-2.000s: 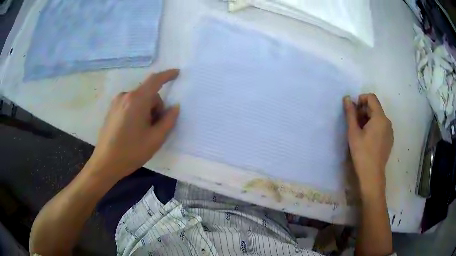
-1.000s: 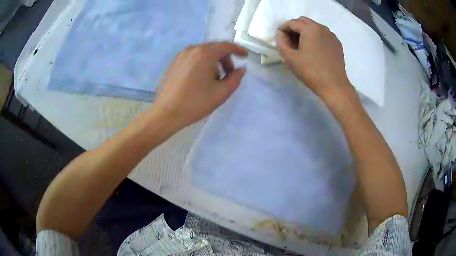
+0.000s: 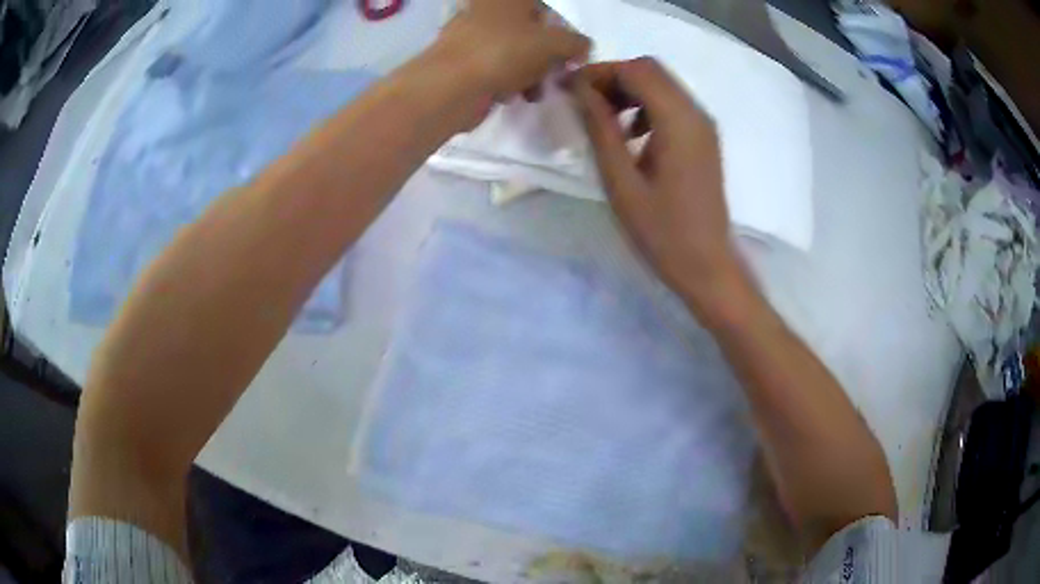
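A light blue panel (image 3: 536,399) lies flat on the white table near its front edge. Behind it is a bright white interlining stack (image 3: 758,148) with uneven layered edges. My left hand (image 3: 502,51) and my right hand (image 3: 661,171) meet over the stack's left part. Their fingertips pinch the corner of a thin, see-through interlining sheet (image 3: 542,128), slightly blurred. My left forearm crosses over a stack of light blue cut panels (image 3: 154,194) and hides part of it.
A light blue bundle (image 3: 245,29) lies behind the panel stack. Red looped handles (image 3: 380,7) show at the top edge. A grey ruler (image 3: 798,57) lies along the far edge. Crumpled scraps (image 3: 986,257) are at the right, above a dark object (image 3: 990,468) at the table's edge.
Both hands have moved from the front panel to the interlining stack, my right hand first. They now meet at a thin sheet's corner. The view has shifted, showing more of the table's far side.
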